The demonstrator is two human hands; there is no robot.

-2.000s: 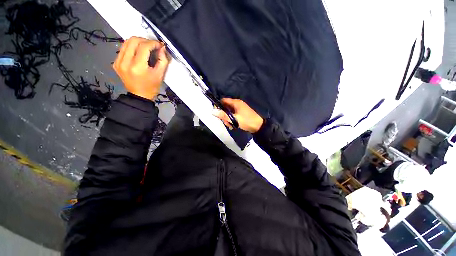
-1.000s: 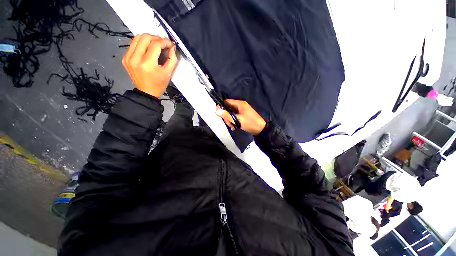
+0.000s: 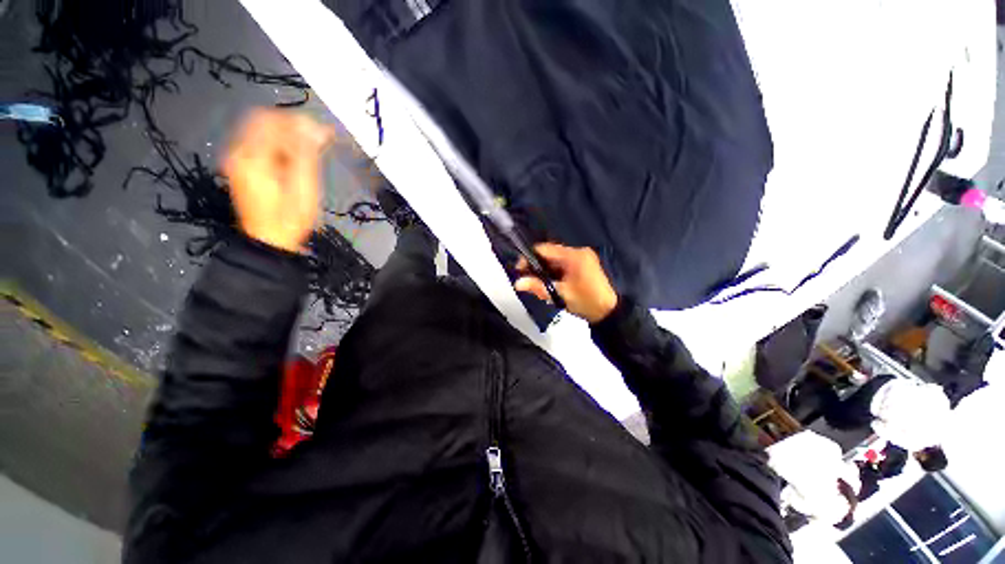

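Large navy-black fabric (image 3: 617,143) lies on the white table (image 3: 838,99), with a rounded end at the right. The long shears (image 3: 474,187) lie along its near edge, silver blades pointing to the upper left. My right hand (image 3: 575,282) is closed on their black handles. My left hand (image 3: 278,176) is blurred, off the table's near edge over the floor; whether it holds anything cannot be told. A thin dark trimming (image 3: 376,117) lies on the white strip at the table edge.
Dark tangled trimmings (image 3: 99,66) litter the grey floor (image 3: 77,242) at the left. Narrow dark strips (image 3: 926,165) lie on the table's right side. A red object (image 3: 300,402) shows beside my left sleeve. Wooden stools and white bundles stand at the lower right.
My left hand has moved from the fabric edge near the blades to the left and slightly down. The shears and my right hand have shifted slightly right and down in view.
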